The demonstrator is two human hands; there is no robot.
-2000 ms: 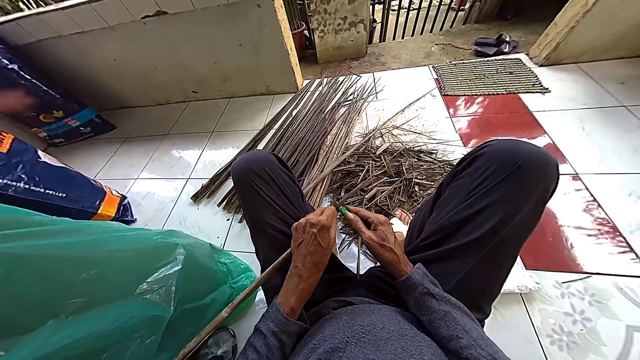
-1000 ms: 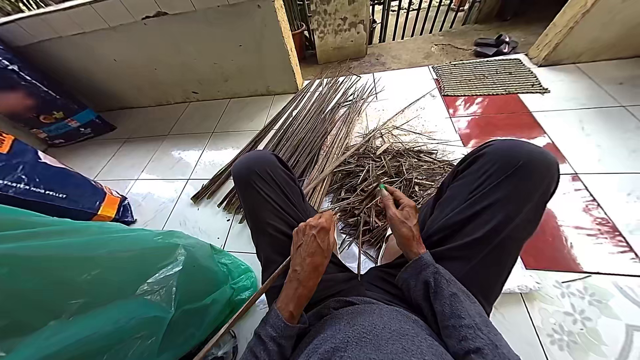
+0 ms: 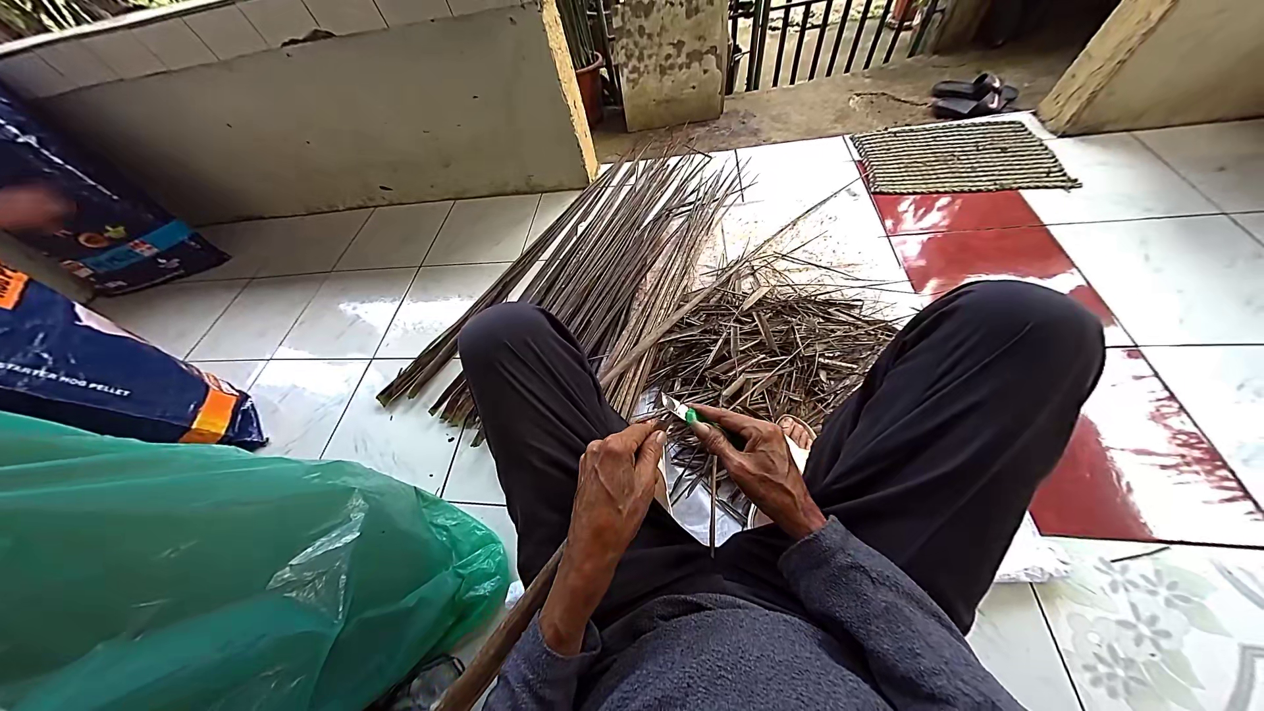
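Observation:
My left hand (image 3: 617,484) is closed around a long brown stalk (image 3: 509,642), which slants down past my forearm to the bottom edge. In my right hand (image 3: 760,464) is a small knife (image 3: 679,407) with a green handle; its short blade lies close to the stalk's upper end, by my left fingers. Beyond the hands, between my knees, lies a heap of short dry plant scraps (image 3: 780,346). Long thin dark sticks (image 3: 612,257) lie in a loose bundle behind my left knee. One thin strip hangs below my right hand.
A green plastic bag (image 3: 227,563) bulges at the left, with navy printed sacks (image 3: 109,365) behind it. A low wall (image 3: 316,118) bounds the tiled floor. At the upper right are a woven mat (image 3: 963,156) and dark slippers (image 3: 973,96).
My right hand with the knife has come back to the left, close beside my left hand. A second ago it was farther off, to the right. The left hand has stayed on a stalk.

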